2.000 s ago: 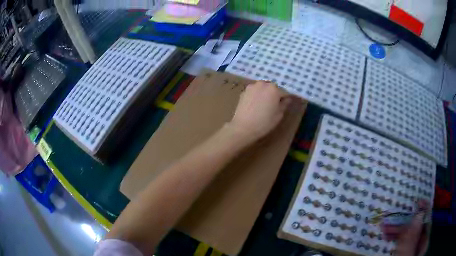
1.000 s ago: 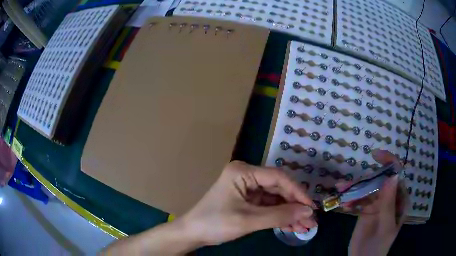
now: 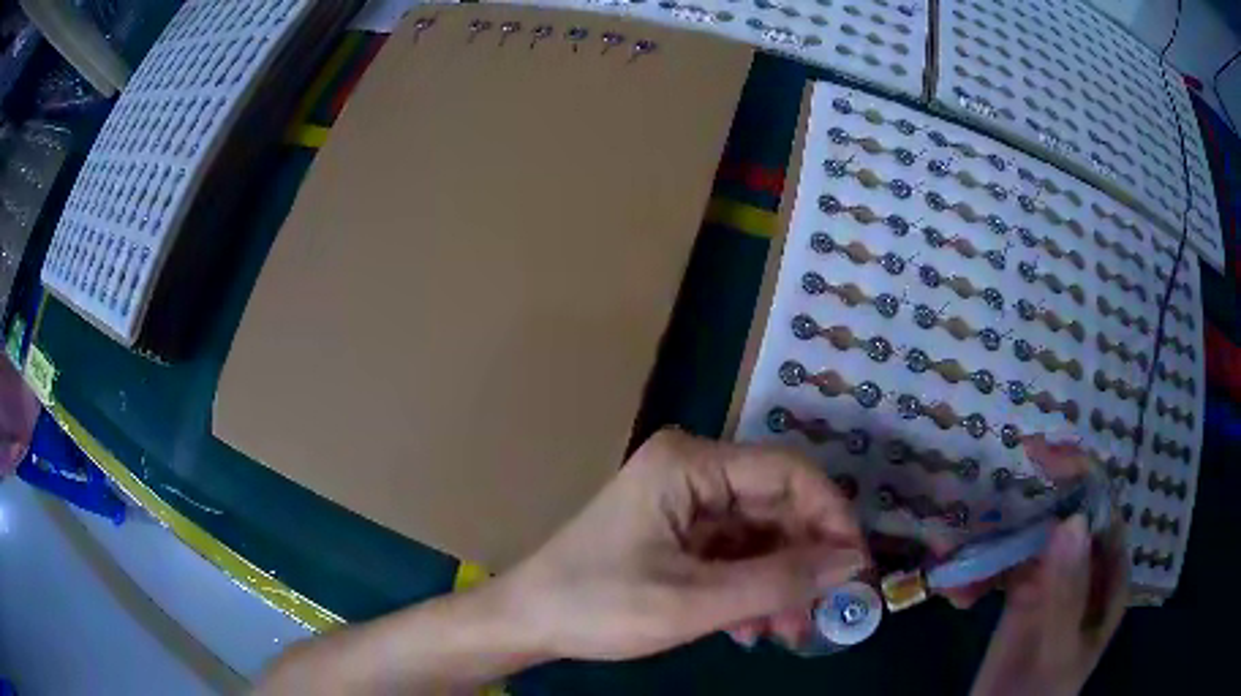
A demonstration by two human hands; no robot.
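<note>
My left hand (image 3: 721,544) is in the lower middle, its fingertips closed on a small round silvery piece with a dark centre (image 3: 848,613). My right hand (image 3: 1048,598), at the lower right, holds a grey-blue handheld tool (image 3: 1000,548) pointing left. The tool's gold-coloured tip (image 3: 905,589) is right beside the round piece; whether they touch I cannot tell. Small components with thin tails (image 3: 542,37) lie in a short row along the far edge of the brown board (image 3: 463,272). A white holding tray (image 3: 939,320) with rows of round metallic parts lies partly under my right hand.
A thick stack of white boards (image 3: 150,150) stands at the left. More white boards (image 3: 1089,150) lie beyond the near tray. A thin dark cord (image 3: 1173,292) runs over the right-hand boards. The green mat (image 3: 354,537) has yellow and red tape.
My left hand has come back from the brown board's far edge to the tool. The round piece, lower beneath the fingertips one second ago, now shows by the gold tip. The view has shifted.
</note>
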